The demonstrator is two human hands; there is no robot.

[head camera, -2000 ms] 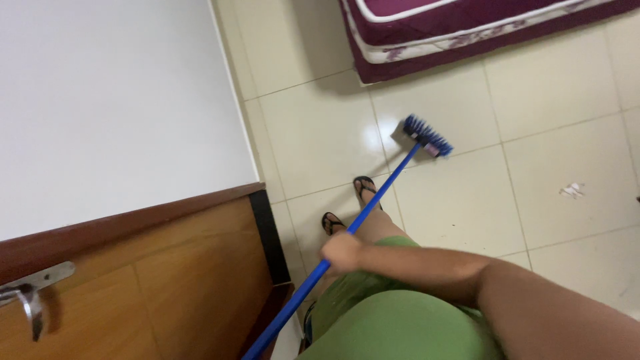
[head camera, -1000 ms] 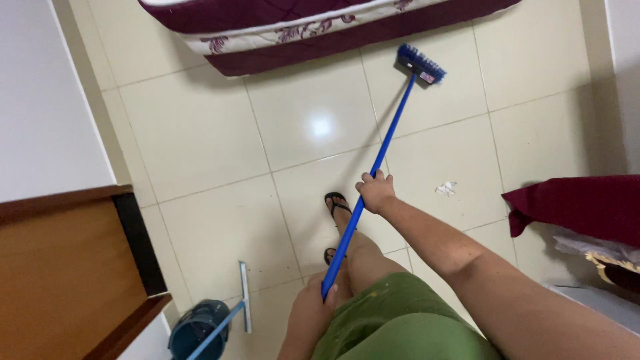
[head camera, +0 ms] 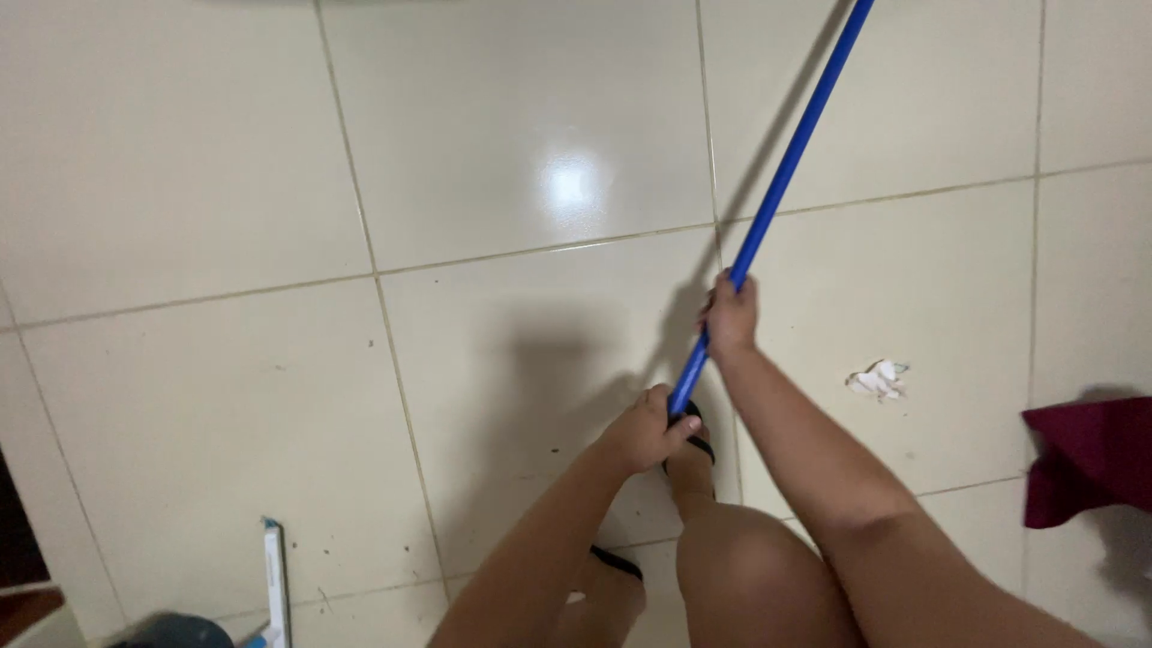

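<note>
My right hand (head camera: pixel 733 315) grips the blue handle (head camera: pixel 801 135) of a broom partway along its length. Lower down, my left hand (head camera: pixel 650 430) is closed around the handle near its end, just above one of my feet in a black flip-flop (head camera: pixel 699 443). The handle slants up to the right and leaves the top edge of the view, so the brush head is out of sight. To the right of my right hand, a small heap of crumpled white scraps (head camera: pixel 877 380) lies on the tiled floor (head camera: pixel 540 360).
A squeegee (head camera: pixel 277 585) lies at the lower left, beside a dark bucket (head camera: pixel 175 632) cut off by the bottom edge. Dark red cloth (head camera: pixel 1093 461) reaches in from the right. Small bits of debris dot the tiles.
Two seconds ago one hand showed on the handle; now both hold it. The brush head, seen near the bed base a second ago, has left the view, which has tilted down toward the floor.
</note>
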